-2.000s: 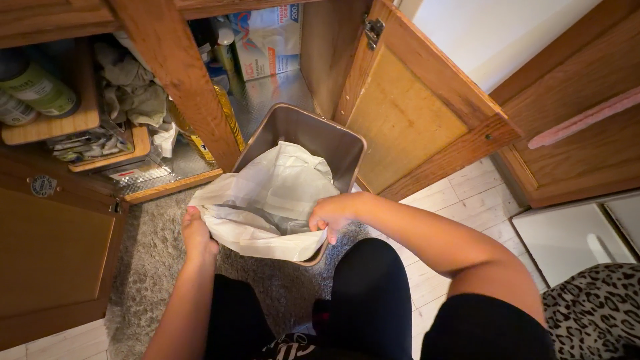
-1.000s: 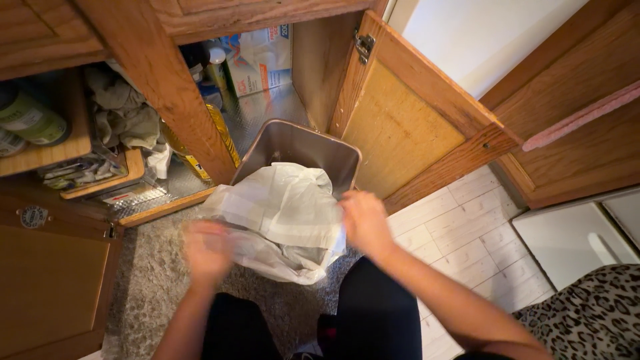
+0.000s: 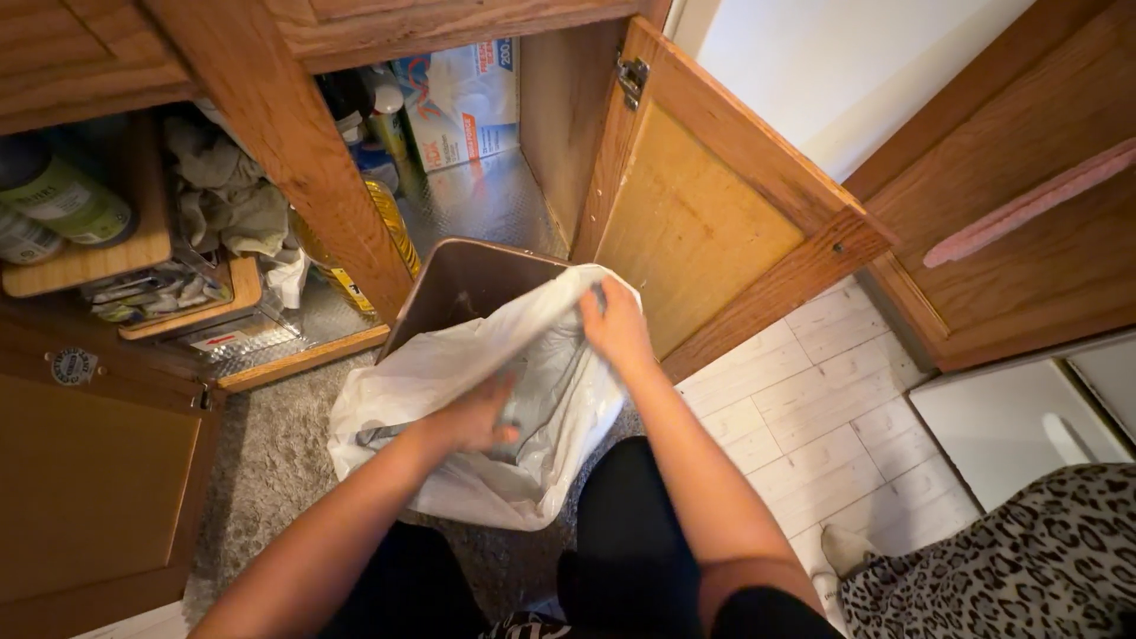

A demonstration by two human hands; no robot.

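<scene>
A brown plastic trash bin (image 3: pixel 479 275) stands between my knees and the cabinet. A white plastic trash bag (image 3: pixel 399 373) is spread in its near part and folds over the near rim; the far left corner of the bin is uncovered. My right hand (image 3: pixel 614 321) grips the bag's edge at the bin's right side, thumb inside and fingers partly hidden. My left hand (image 3: pixel 479 413) reaches into the bag's mouth with its fingers apart, slightly blurred, and holds nothing.
The open cabinet door (image 3: pixel 701 240) is right of the bin. Inside the cabinet are a box of trash bags (image 3: pixel 461 106), an oil bottle (image 3: pixel 390 222) and cloths (image 3: pixel 222 186). A person in leopard-print clothing (image 3: pixel 1003 550) is at lower right, on the tiled floor (image 3: pixel 799 382).
The bag, earlier bunched over the bin, is now opened wide and over the near rim. My left hand has moved from the bag's left edge into its mouth.
</scene>
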